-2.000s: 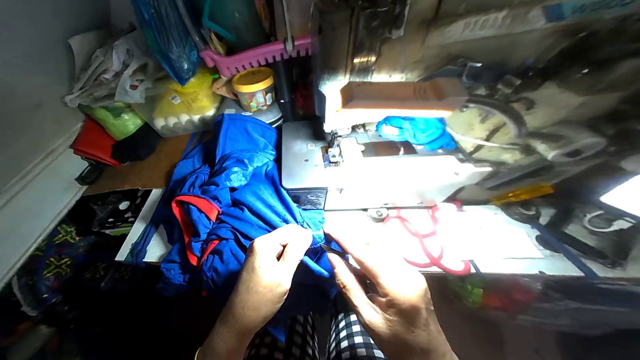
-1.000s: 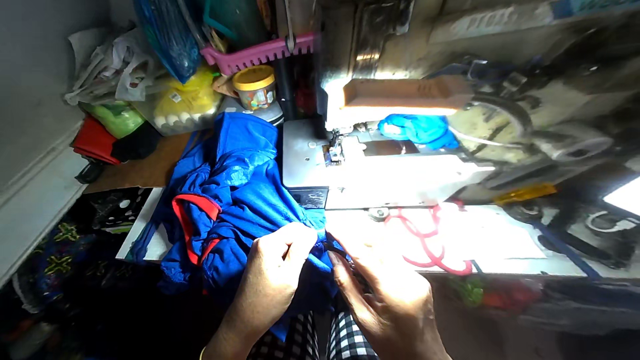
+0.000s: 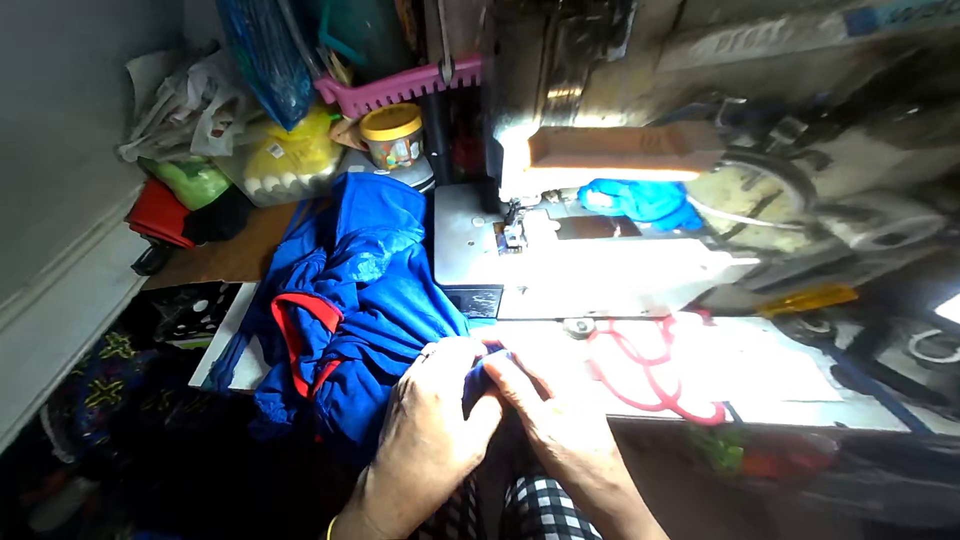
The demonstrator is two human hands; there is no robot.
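A blue garment (image 3: 390,300) with red trim (image 3: 289,337) lies bunched on the table left of the sewing machine's bed (image 3: 469,232) and reaches down to my hands. My left hand (image 3: 442,420) pinches part of the blue cloth between thumb and fingers. Close beside it, my right hand (image 3: 555,420) also grips the cloth, its fingertips near those of the left. Both are in front of the machine, below its presser foot (image 3: 514,234). The cloth between the palms is mostly hidden.
Pink-red cord (image 3: 652,375) lies on the white tabletop at right. Light blue cloth (image 3: 637,201) rests behind the machine bed. A yellow-lidded tub (image 3: 392,135), a pink basket (image 3: 405,88) and plastic bags (image 3: 195,105) stand at back left. A yellow-handled tool (image 3: 810,298) lies at right.
My hands have drawn closer together, with the fingertips now nearly meeting over the cloth. The rest of the garment lies much as before.
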